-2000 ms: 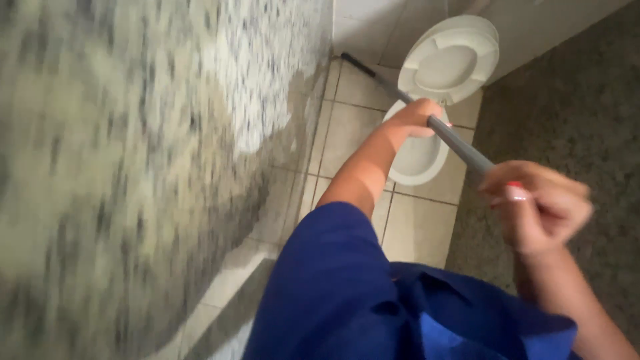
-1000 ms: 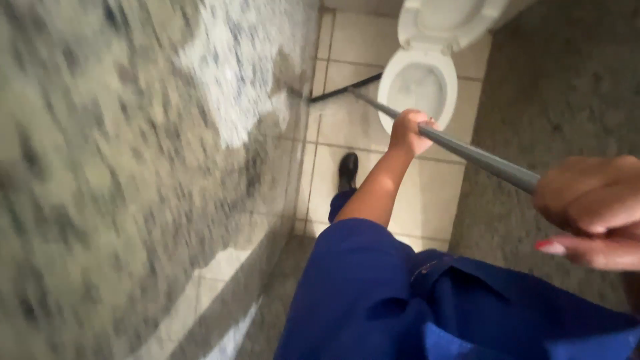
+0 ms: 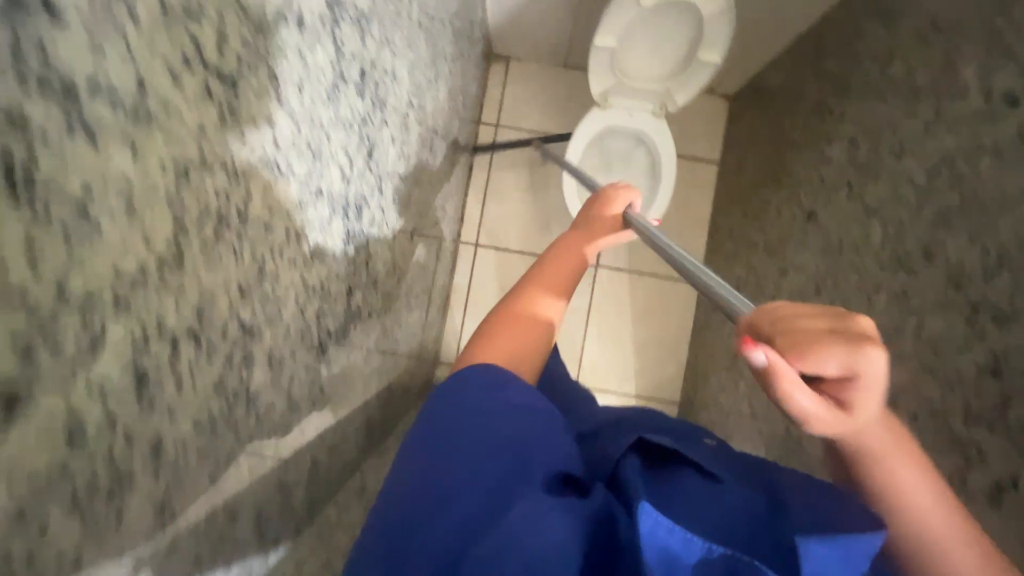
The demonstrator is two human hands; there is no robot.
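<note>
Both hands grip a long grey pole that runs diagonally down toward the floor. My left hand (image 3: 610, 214) is closed around the middle of the pole (image 3: 688, 264), over the front of the toilet bowl. Higher up and nearer the camera, my right hand (image 3: 816, 364) is closed around the upper end, its thumb along the pole. At the far end is a narrow dark crosspiece, likely a floor squeegee head (image 3: 512, 145), lying on the tiles between the left wall and the toilet's left side. The white toilet (image 3: 572, 180) has its lid (image 3: 658, 48) raised.
A speckled granite partition (image 3: 160, 240) rises close on the left, with a bright reflection on it. Another granite partition (image 3: 872, 184) stands on the right. Pale floor tiles (image 3: 640, 328) with dark joints lie between them, and a light wall (image 3: 532, 28) is behind the toilet.
The dark head has moved from near the far left corner to beside the toilet bowl between the first frame and the second. A dark shoe seen one second ago is now out of sight.
</note>
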